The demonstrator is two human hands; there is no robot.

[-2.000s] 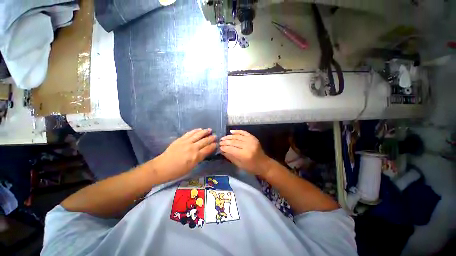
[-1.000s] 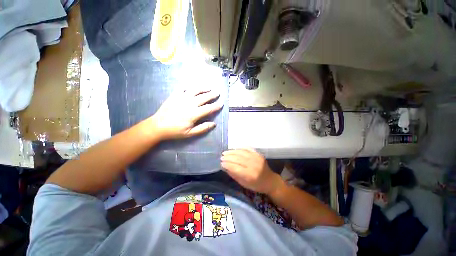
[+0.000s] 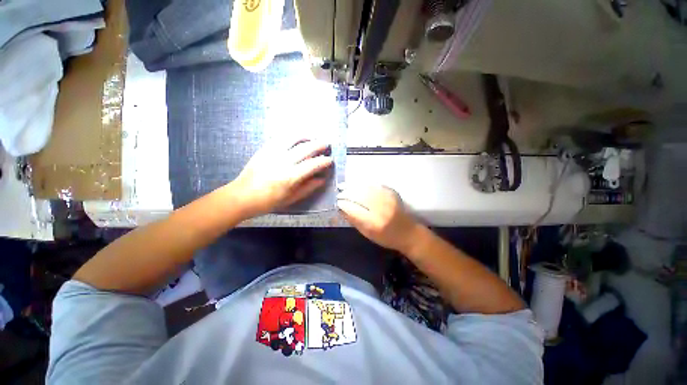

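A dark blue-grey fabric panel (image 3: 215, 113) lies flat on the white sewing-machine table, its right edge running up to the presser foot and needle (image 3: 343, 89) at the bright lit spot. My left hand (image 3: 290, 177) lies on the panel with fingers spread, below the needle. My right hand (image 3: 370, 214) pinches the panel's lower right corner near the table's front edge. The cream machine head (image 3: 320, 37) stands above. The yellow lamp piece (image 3: 254, 37) is left of it.
Dark scissors (image 3: 501, 143) and a pink-handled tool (image 3: 450, 99) lie right of the needle. Pale cut pieces (image 3: 30, 90) lie on brown cardboard (image 3: 87, 113) at upper left. A white thread cone (image 3: 547, 301) stands below the table at right.
The panel has moved up toward and past the needle, and its lower edge is now on the table. My left hand has come onto it beside the needle; my right hand stays at its corner.
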